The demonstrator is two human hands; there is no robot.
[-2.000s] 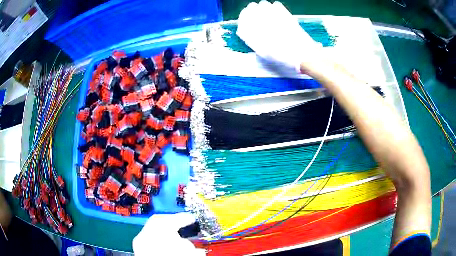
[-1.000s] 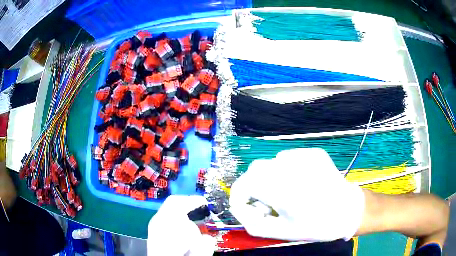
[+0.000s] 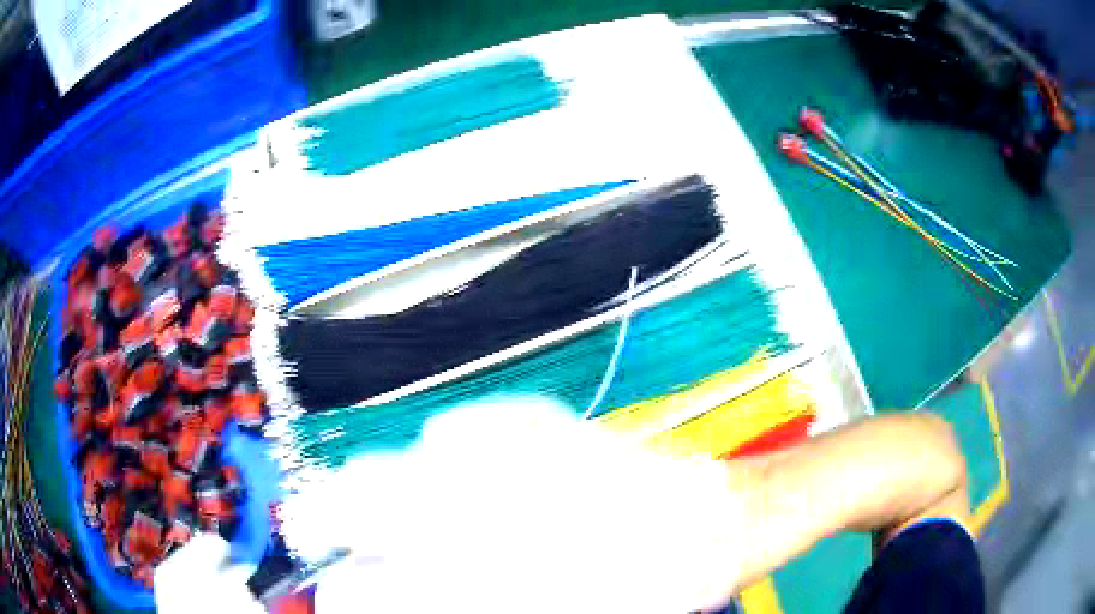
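Observation:
My left hand point(image 3: 207, 578), in a white glove, is cut off by the bottom edge. Its fingers are closed on a dark connector housing point(image 3: 274, 576), which is blurred and partly hidden. My right hand point(image 3: 516, 516), in an overexposed white glove, is beside it over the near wire rows; its fingertips and anything in them cannot be made out. A white wire point(image 3: 618, 342) sticks up from behind my right hand. Red-and-black housings point(image 3: 162, 396) fill the blue parts bin point(image 3: 252, 462) at the left.
The white wire tray point(image 3: 769, 156) holds green wires point(image 3: 444, 108), blue wires point(image 3: 396, 234), black wires point(image 3: 504, 306), yellow wires point(image 3: 720, 402) and red wires point(image 3: 775, 434). Two pigtails point(image 3: 895, 198) lie at right. A harness bundle point(image 3: 18, 444) is at the left edge, a blue crate point(image 3: 144, 132) at upper left.
My right hand has come from the far green row to beside my left hand. The view has since turned right, so tray and bin appear further left and tilted.

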